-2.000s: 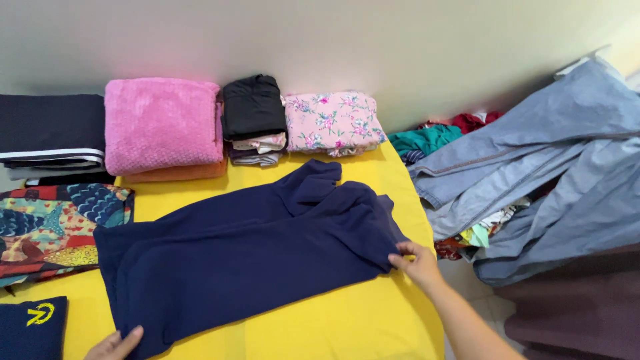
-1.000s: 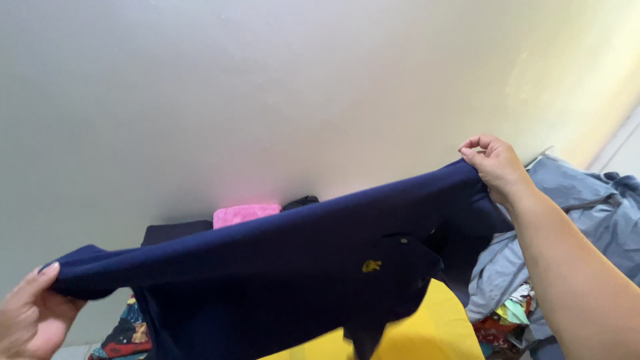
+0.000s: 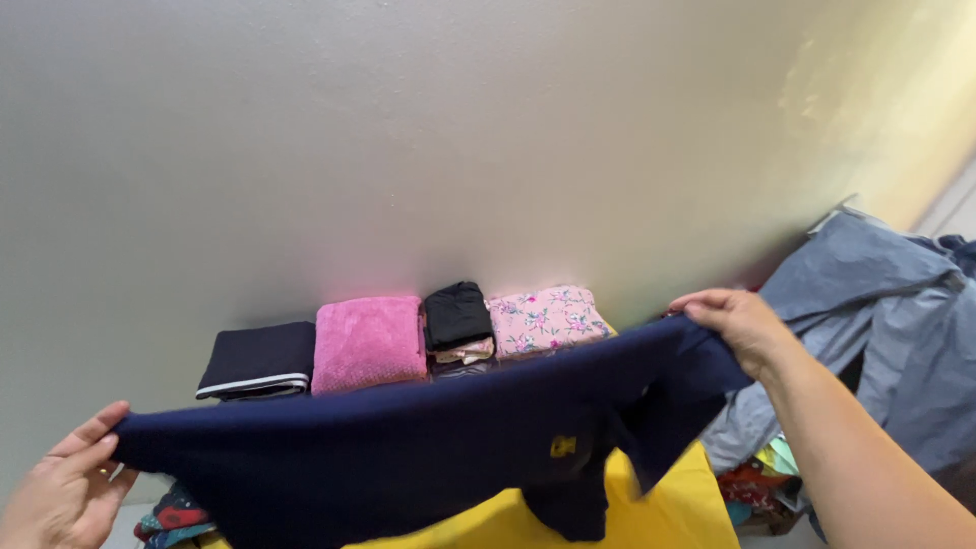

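A navy blue shirt (image 3: 396,450) with a small yellow emblem hangs stretched between my two hands, above a yellow cloth-covered surface (image 3: 679,503). At the lower left, my left hand (image 3: 76,473) pinches one end of the shirt between thumb and fingers. My right hand (image 3: 732,328) grips the other end, higher up at the right. The lower part of the garment droops, with a loose flap near its right side. It hides much of the yellow surface.
Along the wall stand a folded dark garment with white stripes (image 3: 259,354), a pink folded textile (image 3: 370,343), black folded clothing (image 3: 457,316) and a floral pink bundle (image 3: 549,320). Grey-blue clothing (image 3: 846,290) drapes at the right. A patterned cloth (image 3: 175,515) shows at lower left.
Two seconds ago the navy shirt lay on the yellow surface with both hands at it; now both hands hold it raised. Since one second ago it has come lower against the folded piles.
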